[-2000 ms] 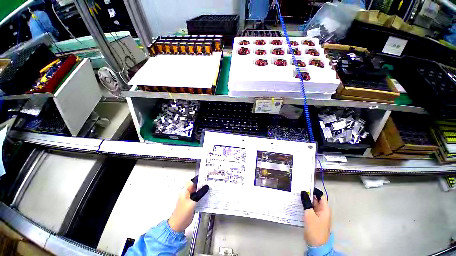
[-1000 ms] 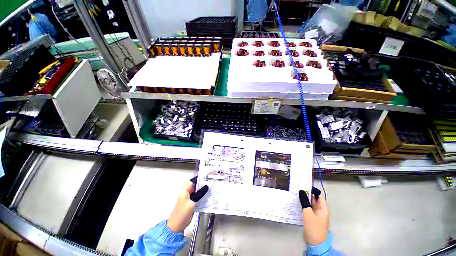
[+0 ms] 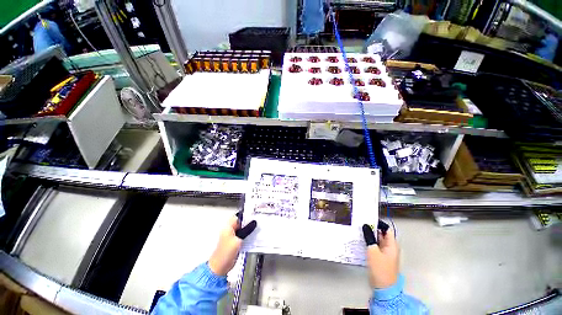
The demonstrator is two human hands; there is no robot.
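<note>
A white work instruction sheet (image 3: 302,240) with two pictures side by side is held up over the conveyor, facing me. My left hand (image 3: 229,246) grips its lower left edge, with a black finger cot on the thumb over the front. My right hand (image 3: 382,255) grips its lower right edge, also with black finger cots on thumb and finger. The fingers behind the sheet are mostly hidden. A blue coiled cord (image 3: 368,138) hangs from above, passing behind the sheet's right side.
The shelf holds a white foam tray (image 3: 339,106) with copper-red rings and a white divider sheet (image 3: 219,89) over orange-black parts. Below are bins of silver pieces (image 3: 215,147), also at right (image 3: 408,156). A metal rail (image 3: 179,183) runs behind the sheet. A person in blue stands far left (image 3: 47,35).
The sheet and my right hand have shifted slightly left and up. The view has turned slightly. A dark piece and a pale piece now show at the bottom edge.
</note>
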